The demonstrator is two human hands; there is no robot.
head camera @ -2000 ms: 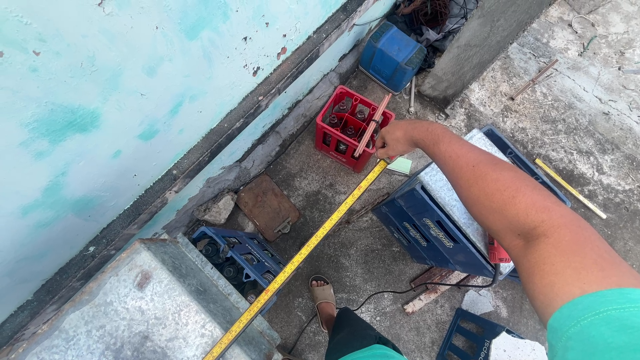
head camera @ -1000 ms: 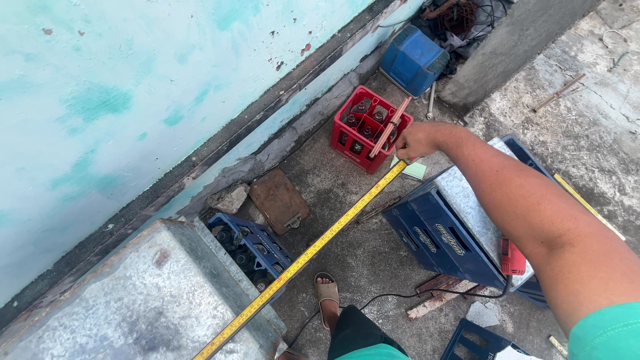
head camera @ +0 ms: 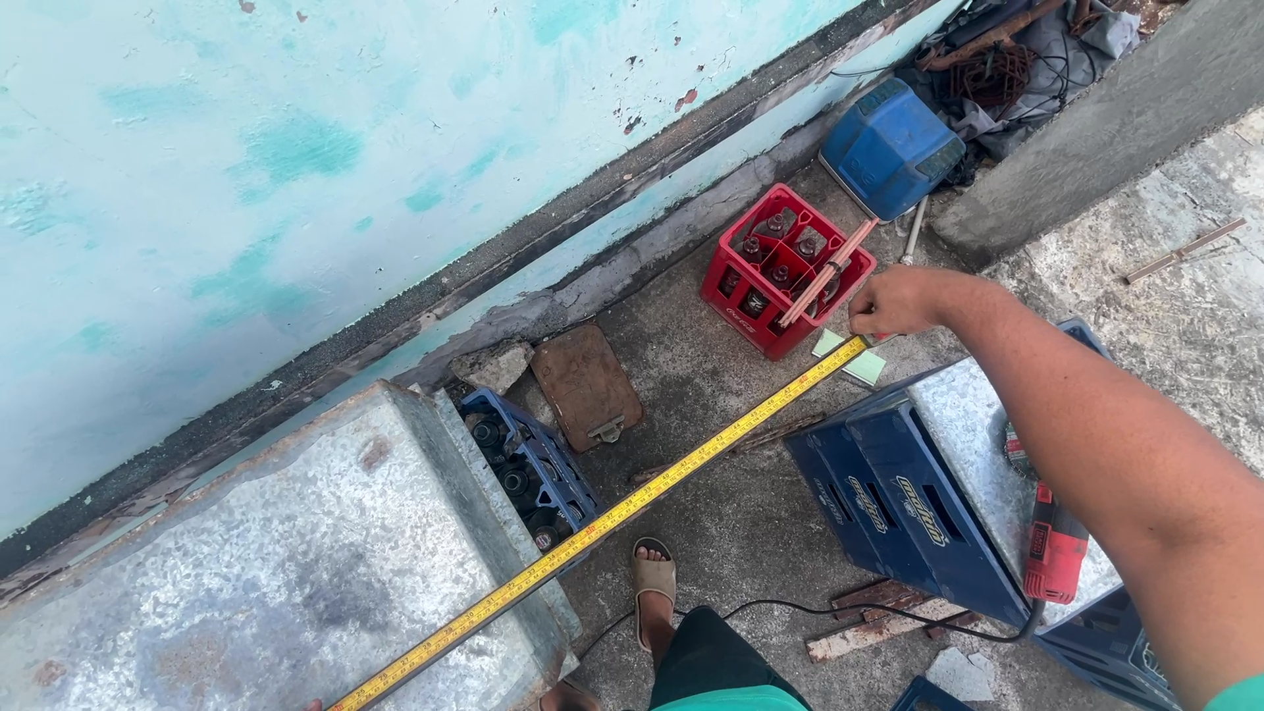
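A yellow steel tape measure (head camera: 617, 513) runs out straight and diagonally, from the bottom left up to my right hand (head camera: 894, 301). My right hand is closed on the tape's upper end, beside the red plastic bottle crate (head camera: 780, 344). Only a fingertip of my left hand (head camera: 314, 705) shows at the bottom edge, by the lower end of the tape; the rest is out of frame. The tape passes over a galvanized metal box (head camera: 247, 533). Under my right forearm lies a red angle grinder (head camera: 1055, 553) on a metal sheet (head camera: 963, 395).
Stacked blue crates (head camera: 879, 494) carry the sheet. Another blue bottle crate (head camera: 553, 464) stands beside the box, near a brown clipboard (head camera: 588, 385). A black cord (head camera: 780, 603) crosses the concrete by my foot. A blue container (head camera: 884, 148) stands near a concrete post (head camera: 1096, 128). A painted wall borders the left.
My right hand stays at the tape's upper end beside the red crate, and the tape remains stretched out. The view has shifted somewhat.
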